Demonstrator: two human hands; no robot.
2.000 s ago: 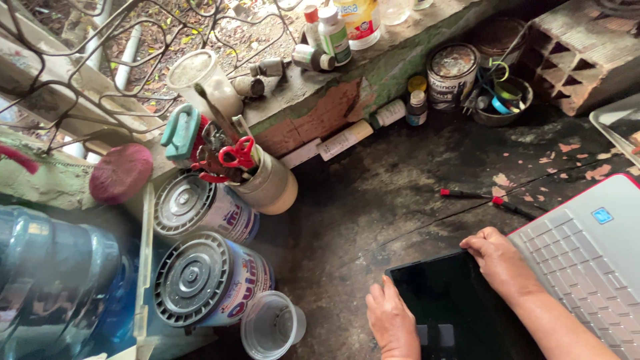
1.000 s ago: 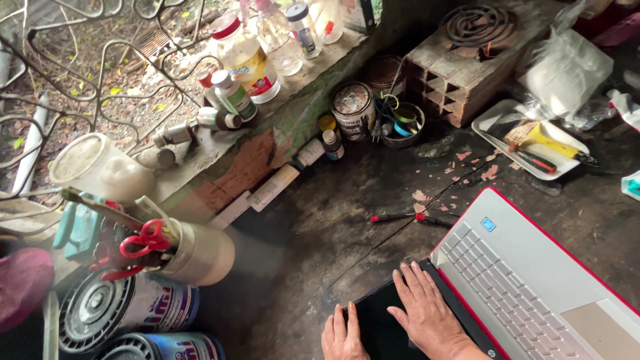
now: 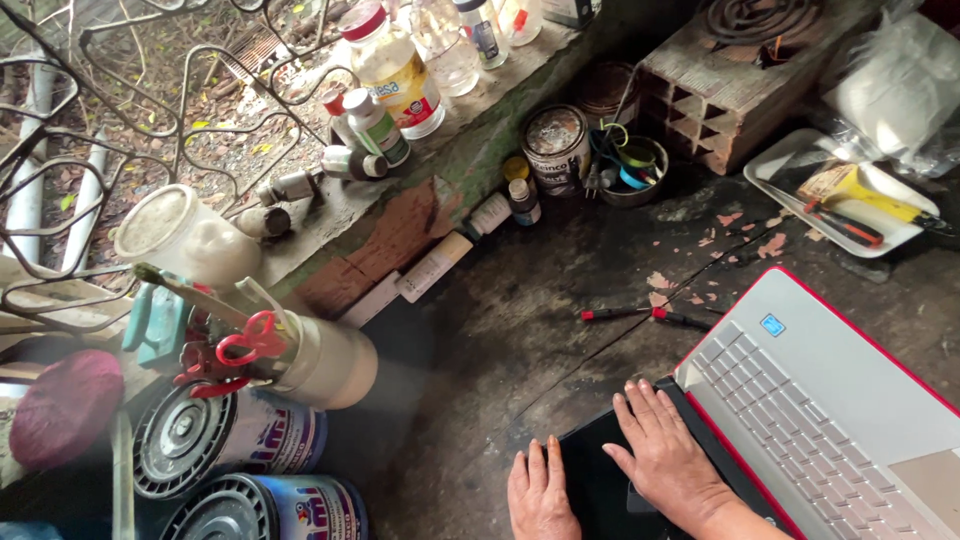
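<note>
A laptop with a silver keyboard deck [image 3: 810, 420] and red edges lies opened out flat at the lower right. Its black screen panel [image 3: 596, 454] rests on the dark worktop, left of the keyboard. My left hand [image 3: 541, 495] touches the panel's left edge with its fingers pointing away from me. Spread over the panel's upper right part, near the hinge, is my right hand [image 3: 664, 446], palm down with the thumb apart. Neither hand grips anything visible. Two small screwdrivers with red ends, one [image 3: 615, 313] and another [image 3: 679, 319], lie beyond the panel.
Paint cans [image 3: 187, 424] and a tool container [image 3: 330, 364] with red-handled scissors [image 3: 251, 339] stand at left. Bottles [image 3: 375, 124] line the ledge. A paint can [image 3: 556, 142], a small bowl [image 3: 637, 199], a hollow brick [image 3: 720, 105] and a white tray [image 3: 772, 180] stand at the back.
The view has swung right. My right hand, at the panel's upper corner two seconds ago, now lies flatter across the panel near the hinge. My left hand stays by the other edge.
</note>
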